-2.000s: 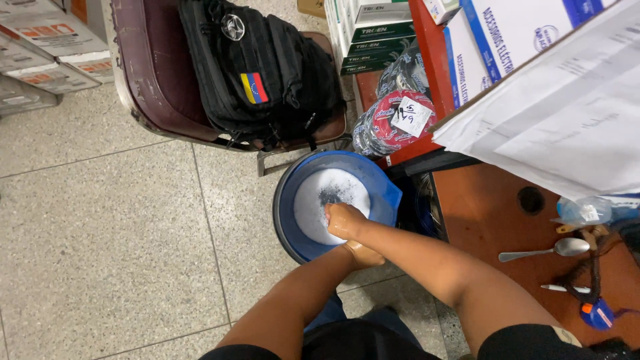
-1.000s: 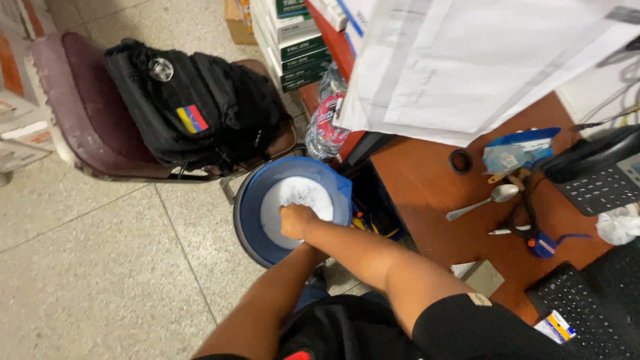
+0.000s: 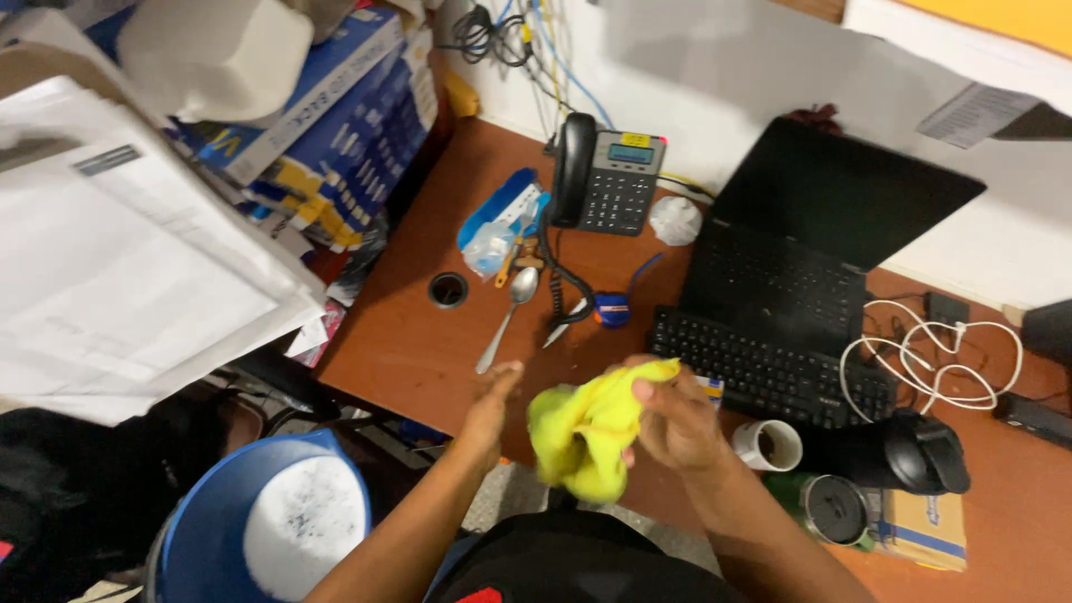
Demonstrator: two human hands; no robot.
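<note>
A crumpled yellow cloth (image 3: 586,427) hangs from my right hand (image 3: 682,414), whose thumb and fingers pinch it over the front edge of the desk. My left hand (image 3: 492,410) is just left of the cloth, fingers extended and apart, with nothing in it. At the lower left stands a blue bucket (image 3: 197,511) holding white suds (image 3: 306,528). A metal spoon (image 3: 511,314) lies on the brown desk (image 3: 394,335) beyond my left hand.
A desk phone (image 3: 615,180), an open laptop (image 3: 787,226), a black keyboard (image 3: 754,360) and a blue tape measure (image 3: 612,310) are on the desk. At right are a white mug (image 3: 766,445) and a lidded tumbler (image 3: 836,509). Stacked papers (image 3: 142,251) jut in from the left.
Both hands have left the suds in the bucket. The yellow cloth is now in my right hand, over the desk edge. The view has swung right toward the desk.
</note>
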